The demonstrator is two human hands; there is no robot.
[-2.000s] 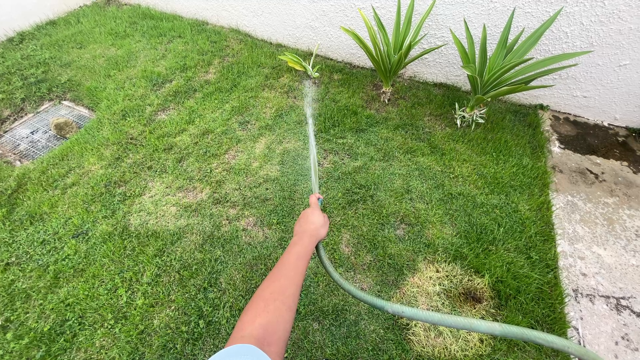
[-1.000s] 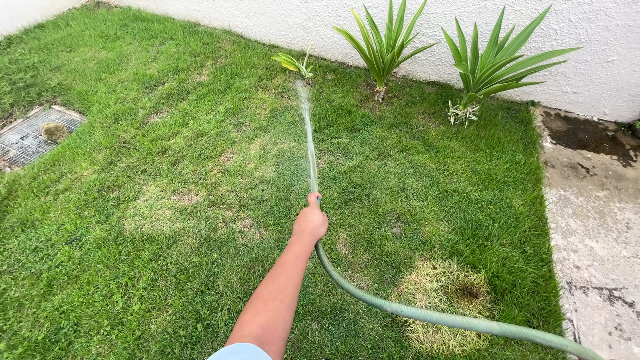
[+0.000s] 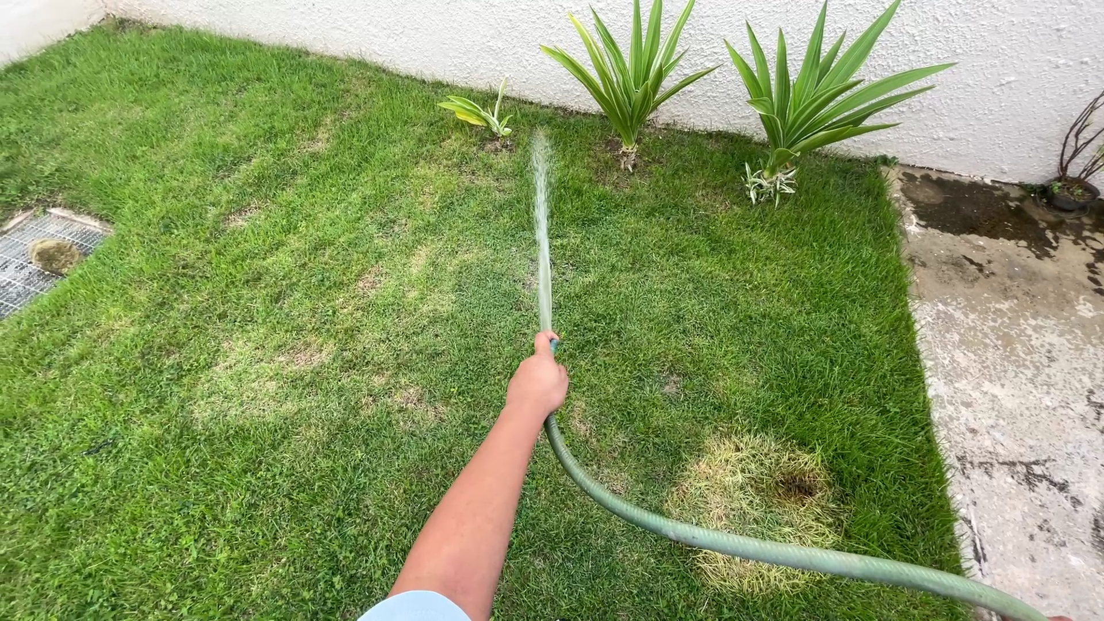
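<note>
My left hand (image 3: 538,379) is closed around the end of a green garden hose (image 3: 690,533), thumb up at the outlet. A water stream (image 3: 542,233) shoots away from it over the lawn, its far end between a small yellow-green plant (image 3: 481,116) and a larger striped-leaf plant (image 3: 634,82). Another striped-leaf plant (image 3: 811,103) grows to the right. From my left hand the hose curves down to the lower right corner, where a sliver of skin, perhaps my right hand (image 3: 1057,617), shows at the frame's edge; its grip is hidden.
A white textured wall (image 3: 388,39) runs behind the plants. At the left, a metal drain grate (image 3: 34,259) bears a brownish clump (image 3: 55,255). A stained concrete strip (image 3: 1009,362) borders the grass (image 3: 259,483) on the right, with a potted plant (image 3: 1073,191) at its far end.
The far end of the water stream has moved right, from just beside the small yellow-green plant toward the middle striped-leaf plant. My left hand keeps its hold on the hose.
</note>
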